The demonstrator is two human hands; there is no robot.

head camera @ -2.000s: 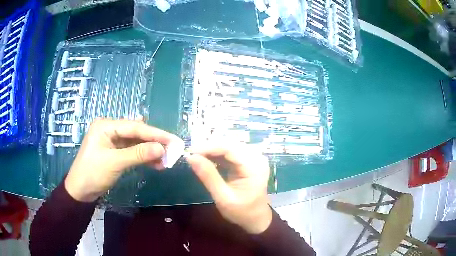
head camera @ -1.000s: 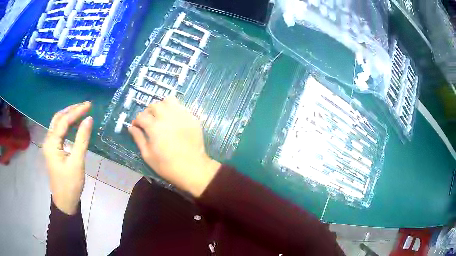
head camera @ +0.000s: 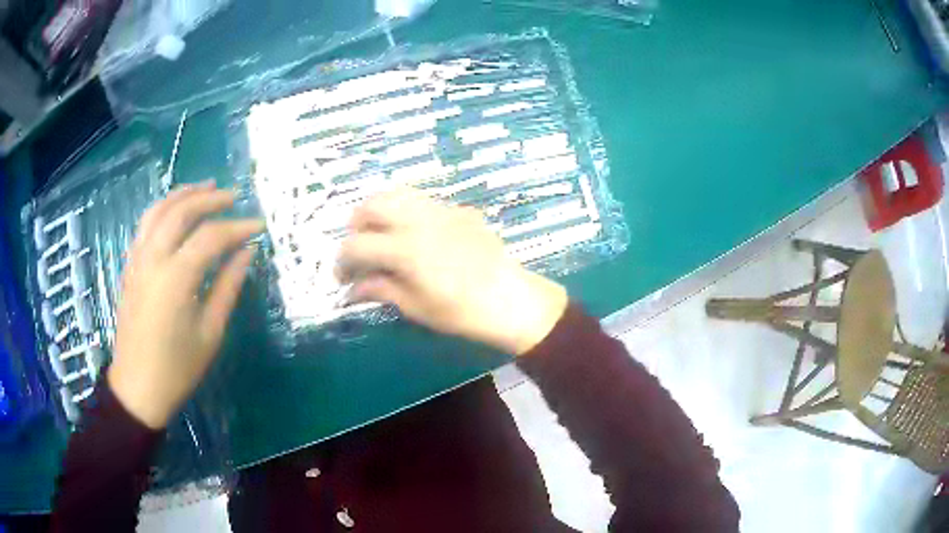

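Observation:
A clear blister tray holds rows of white stems in front of me. My right hand is over the tray's near left part, fingers bent down at the stems; its fingertips are blurred and I cannot tell if they grip one. My left hand is raised between the two trays, fingers apart, with nothing visible in it. The grooved clear tray is on the left, partly behind my left hand, with white assembled units lined up at its left side.
A clear plastic bin with small white pieces is at the back left. A thin metal rod lies by the grooved tray. A blue tray is at the left edge. A wooden chair and a red stool stand beyond the bench at right.
The view has turned right. My right hand has moved from the grooved tray's units to the tray of stems. My left hand is now raised beside the stem tray.

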